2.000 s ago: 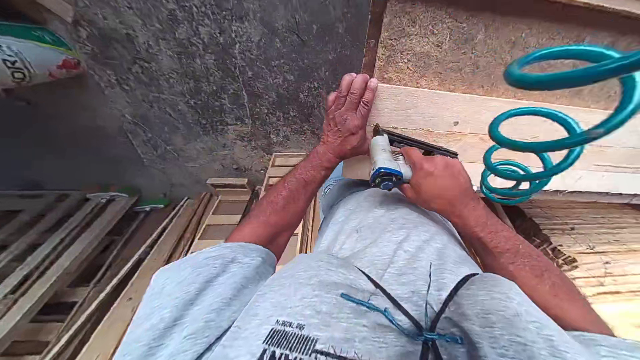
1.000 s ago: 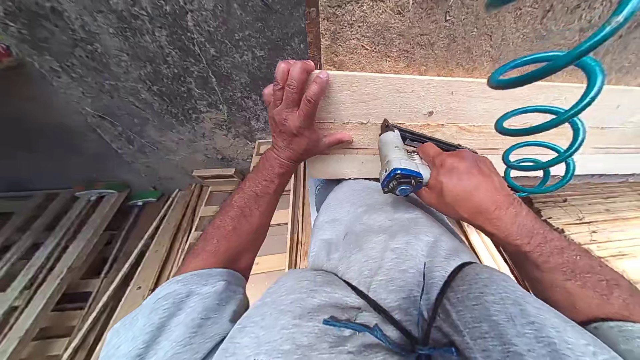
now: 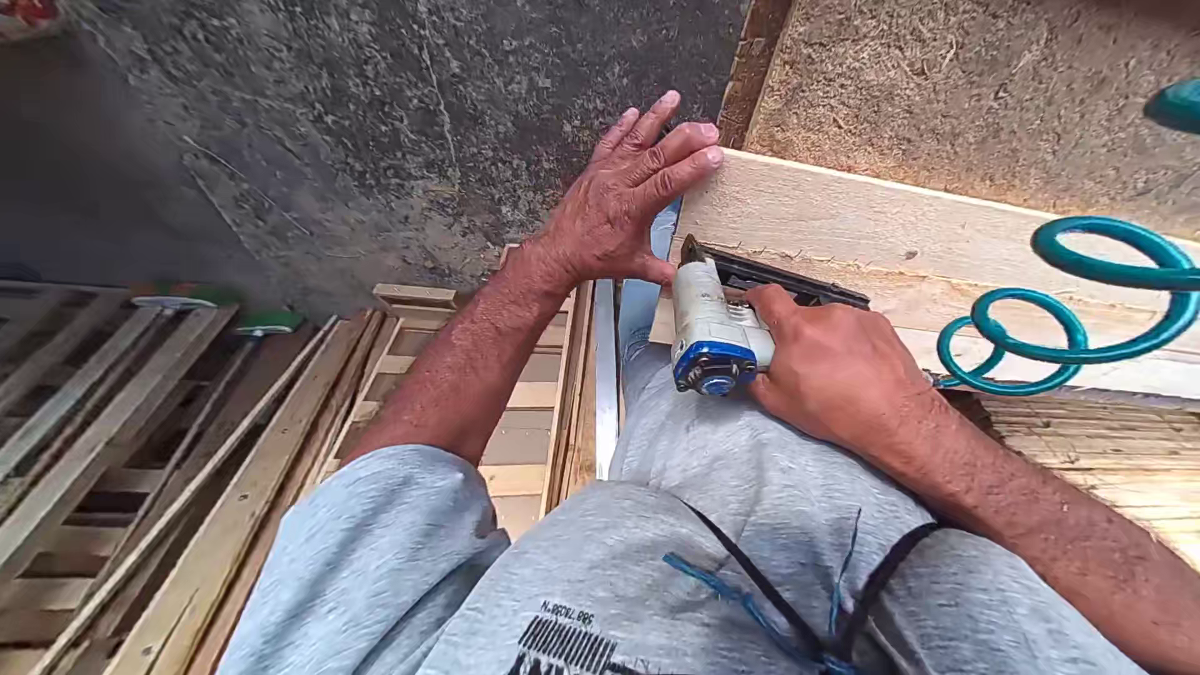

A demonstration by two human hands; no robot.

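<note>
My right hand (image 3: 834, 361) grips a pneumatic nailer (image 3: 717, 323) with a whitish body, a blue end cap and a dark magazine. The tool's nose lies over the left end of pale wooden boards (image 3: 844, 216) that run off to the right. My left hand (image 3: 623, 202) is spread at the end of the upper board. Its fingertips touch the board's corner, and its thumb lies close to the nailer's nose. A coiled teal air hose (image 3: 1031, 352) reaches from near my right wrist toward the upper right.
Slatted wooden frames (image 3: 112, 422) stand at the lower left, with more slats (image 3: 525, 422) beside my left forearm. A stack of wood (image 3: 1097, 441) lies under my right forearm. A rough brown panel (image 3: 937, 84) lies beyond the boards, and a worn grey floor (image 3: 328, 122) at upper left.
My left hand, which lay flatter on the board end a second ago, now has its fingers more spread, with the thumb near the nailer's nose. The nailer has moved to the board's left end.
</note>
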